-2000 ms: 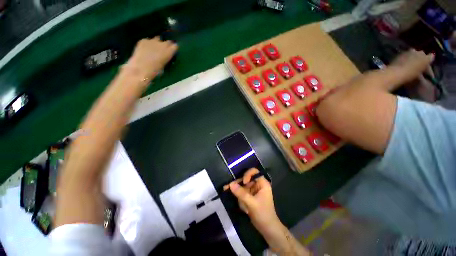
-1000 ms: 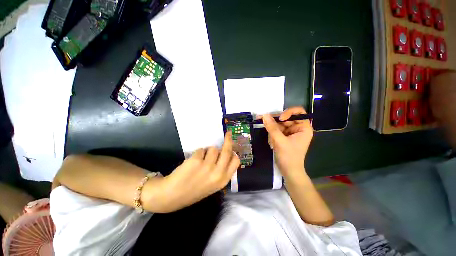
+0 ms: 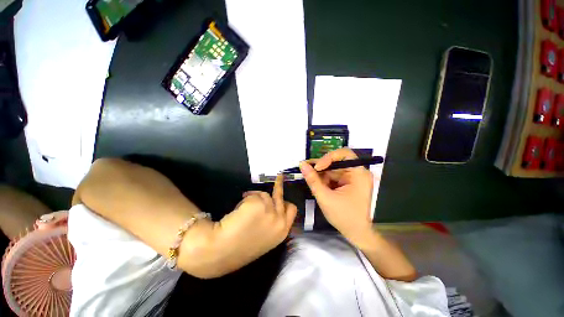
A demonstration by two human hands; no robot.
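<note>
My right hand [image 3: 343, 189] holds the dark tweezers [image 3: 349, 163], their tip pointing left over the near end of the long white liner strip [image 3: 272, 93]. My left hand [image 3: 247, 232] has its index finger extended to a small grey patch [image 3: 272, 178] on that strip, beside the tweezer tip; it holds nothing visible. A device unit [image 3: 328, 139] with a green board lies on the second white liner [image 3: 355, 99], its near part hidden by my right hand. Another open unit [image 3: 206, 67] lies left of the long strip.
A smartphone [image 3: 459, 105] lies to the right. Beyond it is a tan tray [image 3: 514, 139] with red parts [image 3: 547, 59]. White sheets [image 3: 55, 80] lie at far left, with another unit [image 3: 115, 13] at upper left. A pink fan [image 3: 40, 266] stands at lower left, beside part of a person's arm.
My left hand has left the unit on the liner and its finger now touches the long strip's near end. The tweezers have moved left and down to the same spot. The camera view has shifted.
</note>
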